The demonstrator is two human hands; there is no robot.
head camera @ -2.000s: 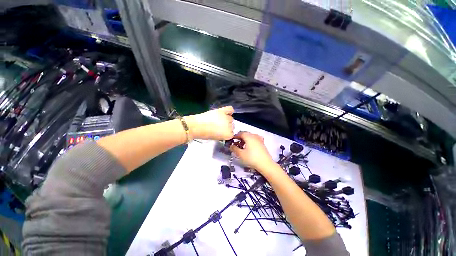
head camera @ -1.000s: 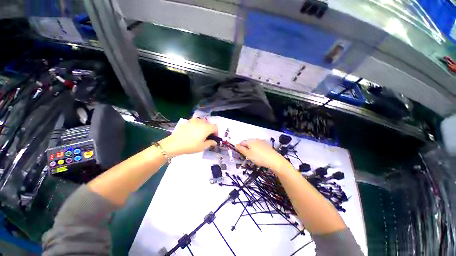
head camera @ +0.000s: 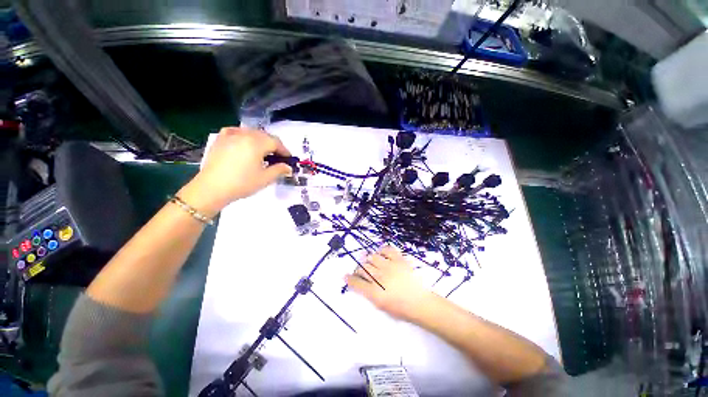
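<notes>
My left hand (head camera: 239, 164), at the white board's far left, grips the black end of a wiring harness branch, with a red part (head camera: 307, 165) just beyond the fingers. The black harness (head camera: 303, 286) runs diagonally across the white board (head camera: 427, 341), with clips and thin tails along it. My right hand (head camera: 394, 288) is low over the board, fingers bent at the near edge of the tangled cable ties (head camera: 435, 217). A thin black tie lies at its fingers; whether it is held I cannot tell. Small silvery pieces (head camera: 310, 200) lie by the harness.
Black blocks (head camera: 441, 179) line the pile's far edge. A printed label (head camera: 388, 381) is at the near edge. Behind are a blue parts tray (head camera: 442, 108) and a crumpled black bag (head camera: 299, 77). A control box (head camera: 46, 244) stands left; bagged harnesses (head camera: 652, 233) hang right.
The view has tipped down towards the board. My right hand has left the harness end near my left hand and come nearer, to the pile's near edge. My left hand still holds the black end.
</notes>
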